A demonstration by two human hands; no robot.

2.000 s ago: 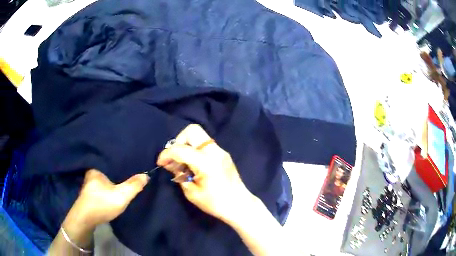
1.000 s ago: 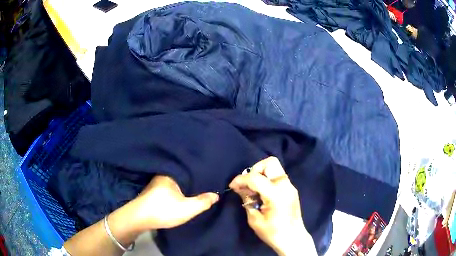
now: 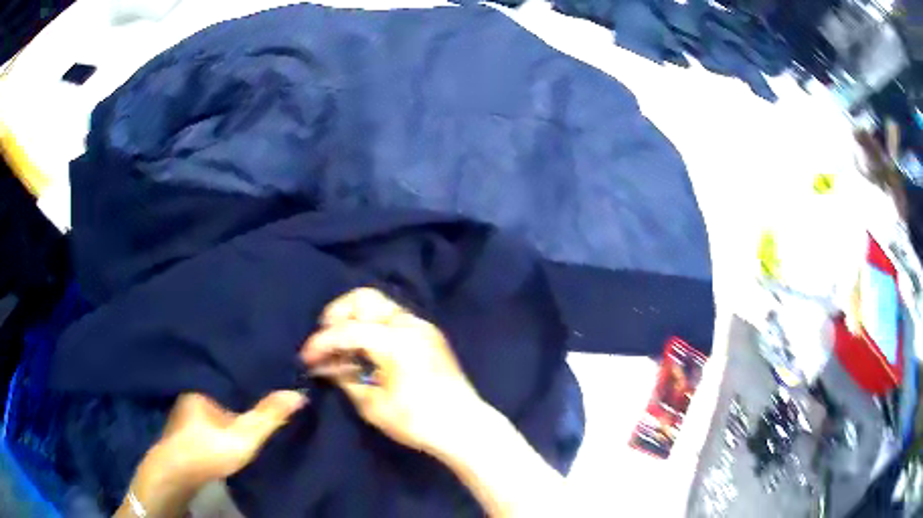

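Note:
The dark navy coat shell [image 3: 202,314] is bunched under my hands, with its bluer lining [image 3: 476,111] spread in a wide curve behind it. My left hand [image 3: 218,440] pinches the shell cloth between thumb and fingers, with the fingers mostly hidden by cloth. My right hand [image 3: 380,359] is closed just above and right of my left thumb tip. A small tool with a blue part [image 3: 364,374] shows in my right palm, blurred. The needle and thread cannot be made out.
A red-edged smartphone [image 3: 668,397] lies right of the coat. Beyond it is a grey mat [image 3: 724,435] with loose fasteners [image 3: 774,430], clear plastic [image 3: 794,334] and an open red box [image 3: 868,354]. A blue crate [image 3: 30,384] is at left. Dark fabric pieces [image 3: 678,35] lie at the far edge.
The view has swung right since one second ago, so the coat and hands sit further left and the mat shows more. My right hand stays close to my left thumb.

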